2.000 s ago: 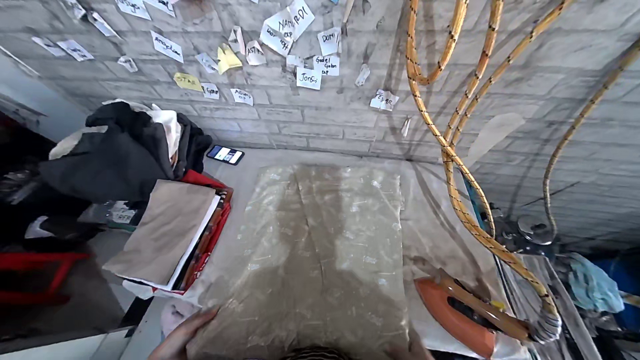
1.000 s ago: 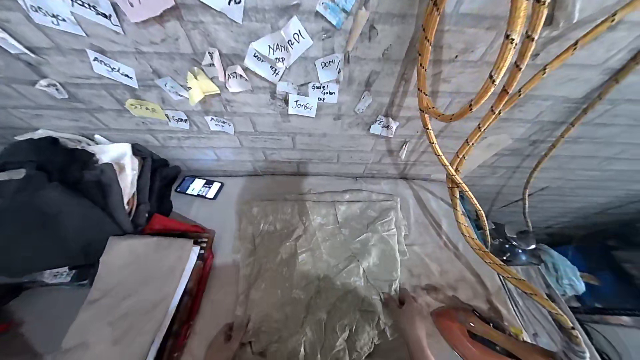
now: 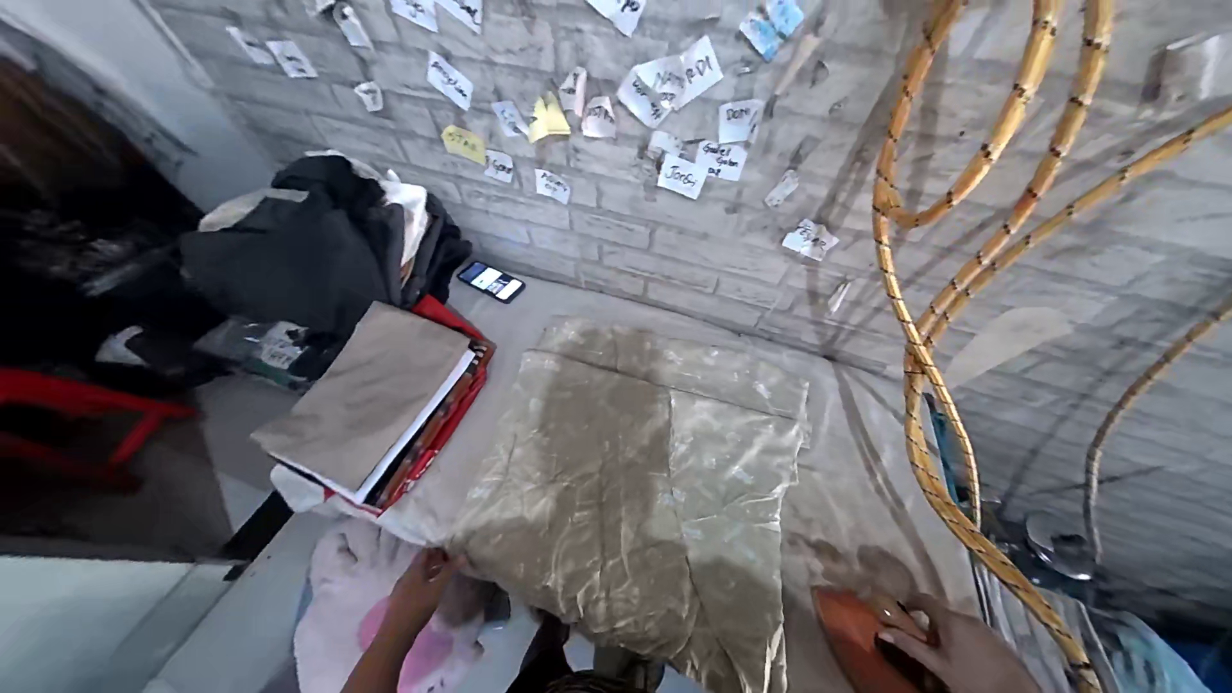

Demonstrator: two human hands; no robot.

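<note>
A shiny beige patterned cloth [image 3: 616, 481] lies spread on the covered table, creased, its near edge hanging over the front. My left hand [image 3: 428, 577] is at the cloth's near left corner, its fingertips closed on the edge. At the lower right, my right hand [image 3: 938, 640] is around the handle of an orange clothes iron [image 3: 852, 635], which sits just right of the cloth. The iron's rear part is hidden by the hand.
Folded garments [image 3: 375, 395] are stacked at the left, beside a dark clothes pile [image 3: 318, 241]. A phone [image 3: 491, 281] lies near the brick wall. Yellow cords [image 3: 919, 385] hang at the right. A pink plush item [image 3: 337, 606] is below the table edge.
My right hand has moved from the cloth's right edge onto the iron. My left hand is farther left, at the cloth's corner. The cloth's near part now hangs over the table edge.
</note>
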